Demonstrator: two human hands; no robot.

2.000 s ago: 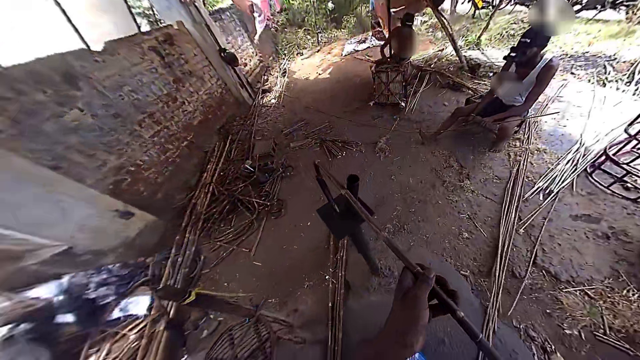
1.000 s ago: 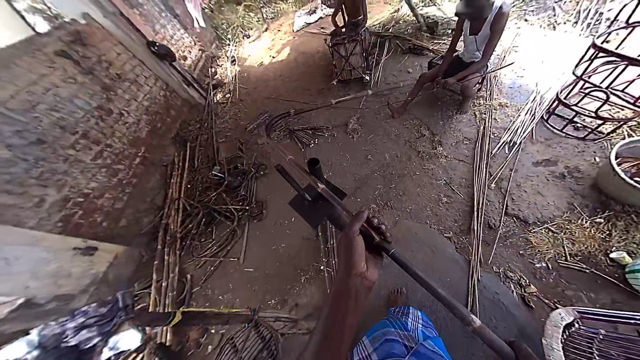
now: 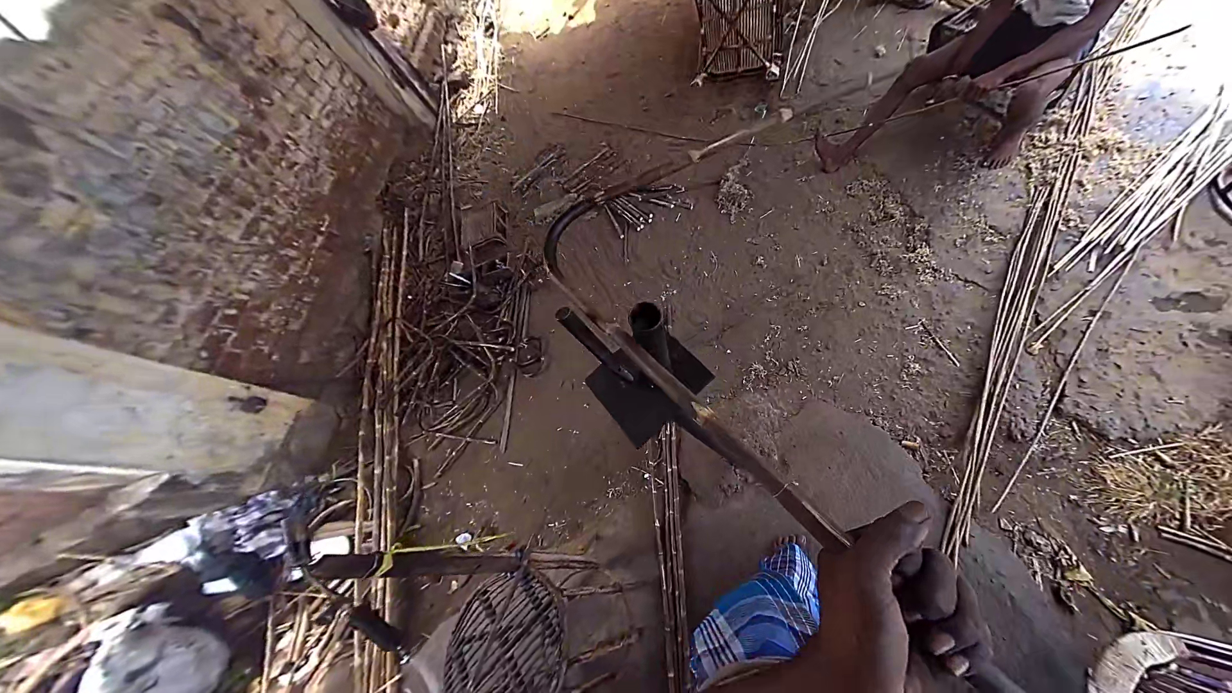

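A long cane pole (image 3: pixel 741 452) runs from my right hand (image 3: pixel 890 602) at the lower right up to the left, passing between two upright metal pipes. My right hand is closed around the pole near the lower edge. The pipes, a wide one (image 3: pixel 649 327) and a thin one (image 3: pixel 584 332), rise from a dark square metal plate (image 3: pixel 635 414). Past the pipes the pole bends in a curve at its dark far part (image 3: pixel 556 241). My left hand is outside the view.
Cane bundles lie on the ground at left (image 3: pixel 382 385) and right (image 3: pixel 1011 327). Tangled cane offcuts (image 3: pixel 472 337) lie by the brick wall (image 3: pixel 221 164). A woven cane piece (image 3: pixel 507 630) stands at the bottom. A seated person (image 3: pixel 1001 58) is at the upper right.
The pole's far part now shows a clear bend beyond the pipes. My right hand has moved lower and to the right in view. The view has tilted downward.
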